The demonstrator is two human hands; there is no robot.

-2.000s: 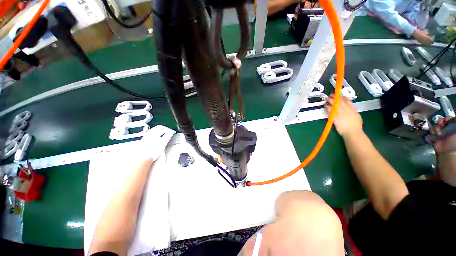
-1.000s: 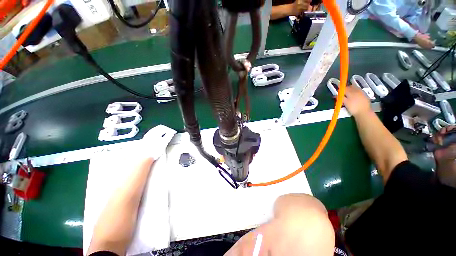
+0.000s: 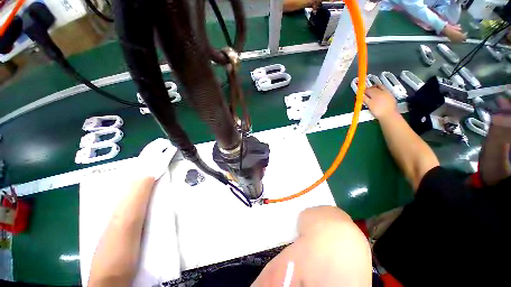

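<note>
My left hand (image 3: 158, 158), in a white glove, lies at the far left edge of the white work board (image 3: 224, 235). Glove and board blend, so its fingers and any hold are unclear. The dark suspended screwdriver (image 3: 246, 174) hangs over the board, its lower end near the board's middle. A dark grey clump, perhaps small screws (image 3: 194, 177), lies between glove and tool. A bare-skinned bent limb, perhaps my right arm, fills the lower middle; I cannot make out my right hand.
White loop-shaped housings (image 3: 100, 139) lie in groups on the green belt (image 3: 50, 126). An orange hose (image 3: 352, 132) curves right of the tool. A post (image 3: 330, 67) stands beyond. A neighbour's hand (image 3: 381, 101) touches housings near a black device (image 3: 428, 103). A red bin (image 3: 15, 216) is far left.
The view has shifted, so the tool and board appear further left. The housings on the belt have moved left relative to the board. The neighbour's hand has moved from one housing to others further right.
</note>
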